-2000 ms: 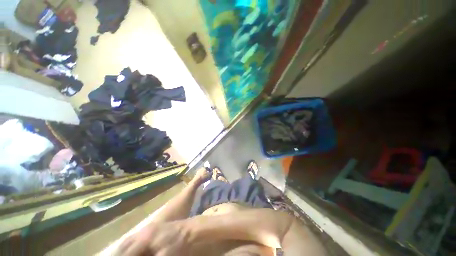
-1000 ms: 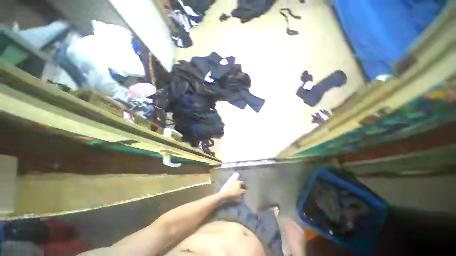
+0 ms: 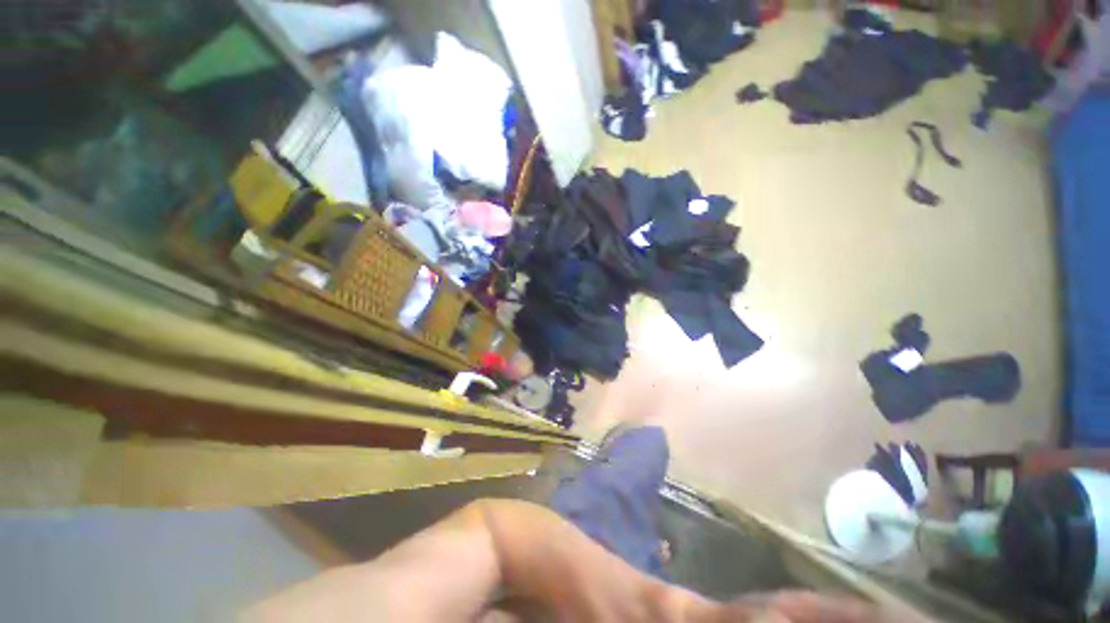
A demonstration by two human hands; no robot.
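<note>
Bare skin of a bent arm crosses the bottom edge, blurred and cut off. No hand can be made out on it, and I cannot tell which arm it is. The nearest work is a heap of black and navy cloth pieces (image 3: 584, 280) on the pale floor, with small white parts. A separate dark piece with a white patch (image 3: 937, 380) lies to its right. A wide dark pile (image 3: 864, 73) lies farther back. No cloth is seen held.
A door edge with a white handle (image 3: 444, 443) is at left. Behind it stand a wicker-fronted shelf (image 3: 375, 270) and a white bundle (image 3: 450, 110). A white round-based stand fan (image 3: 862, 514) is at lower right. A blue surface (image 3: 1087, 268) is at the right edge. A thin black strap (image 3: 920, 164) lies on the floor.
The view has turned and moved closer to the doorway. The blue crate has left the picture, and the fan and more floor now show. The arm reaching near the door is now blurred across the bottom.
</note>
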